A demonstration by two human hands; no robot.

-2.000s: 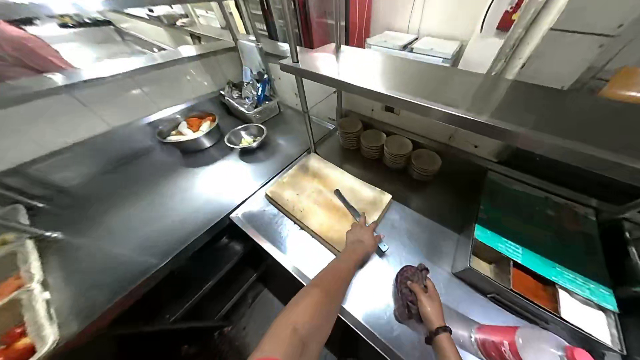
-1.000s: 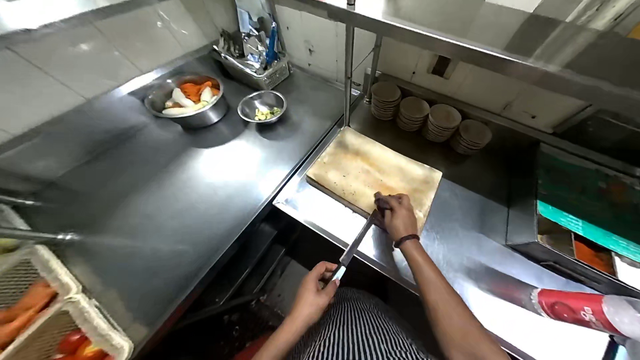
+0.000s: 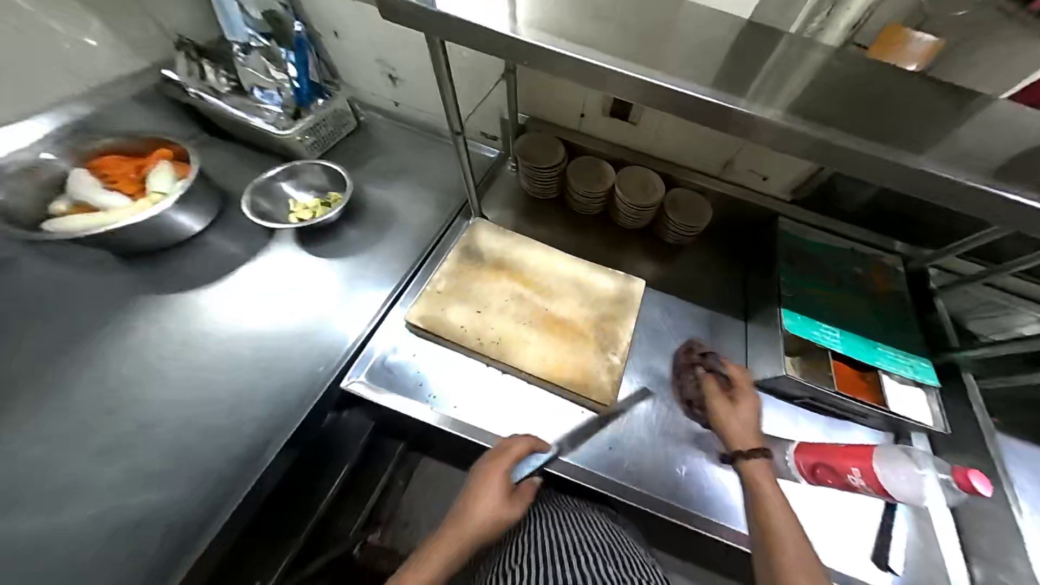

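My left hand [image 3: 500,479] grips the pale handle of a kitchen knife [image 3: 589,431], its blade pointing up and right past the near right corner of the cutting board [image 3: 532,309]. Crumbs lie on the board's worn, stained surface. To the right of the board, my right hand [image 3: 727,398], with a dark bracelet at the wrist, holds a bunched dark cloth [image 3: 692,378] at the steel counter. A clear plastic bottle [image 3: 877,471] with a red label and cap lies on its side just right of that wrist.
Stacked small dishes [image 3: 638,191] stand behind the board under a steel shelf [image 3: 715,106]. Left are a bowl of vegetables [image 3: 175,215], a small bowl [image 3: 299,183] of chopped pieces and a utensil basket [image 3: 325,126]. A lidded spice box [image 3: 768,349] stands right.
The right hand and dark cloth have moved right, off the board and away from the knife. The knife, under the right hand two seconds ago, is in the left hand now.
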